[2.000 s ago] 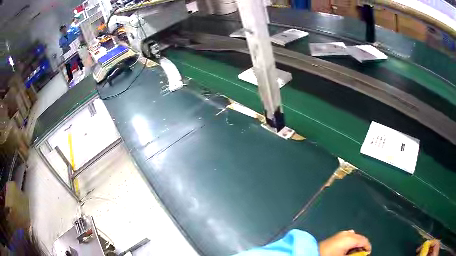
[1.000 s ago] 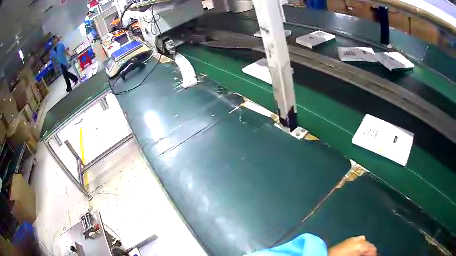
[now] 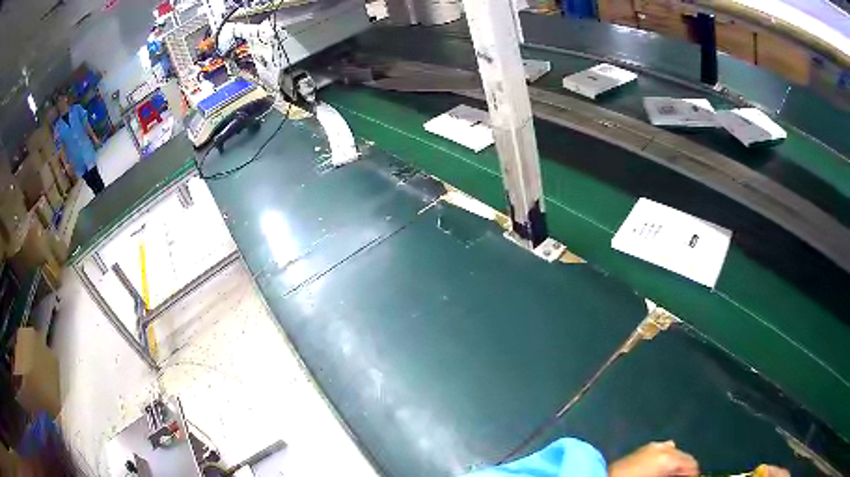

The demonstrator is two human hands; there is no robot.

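Note:
My left hand (image 3: 655, 460), below a light blue sleeve (image 3: 550, 460), is at the bottom edge over the dark green bench (image 3: 447, 326). Its fingers are curled and partly cut off, so what it holds is hidden. Only the fingertips of my right hand (image 3: 770, 471) show at the bottom edge, with yellow on them. A thin yellowish bit shows between the hands but is too cut off to identify. A flat white carton (image 3: 673, 241) with black print lies on the green conveyor (image 3: 587, 219) beyond the bench.
A pale metal post (image 3: 508, 121) stands at the bench's far edge. More white cartons (image 3: 601, 80) lie on the belts behind it. A blue-yellow device (image 3: 226, 98) with black cable sits at the far bench end. A person in blue (image 3: 76, 140) stands far left. A metal fixture (image 3: 158, 438) is low left.
The near carton has moved left along the conveyor, and so has the one behind the post. The far person appears nearer. My right fingertips, out of view one second ago, show again at the bottom edge.

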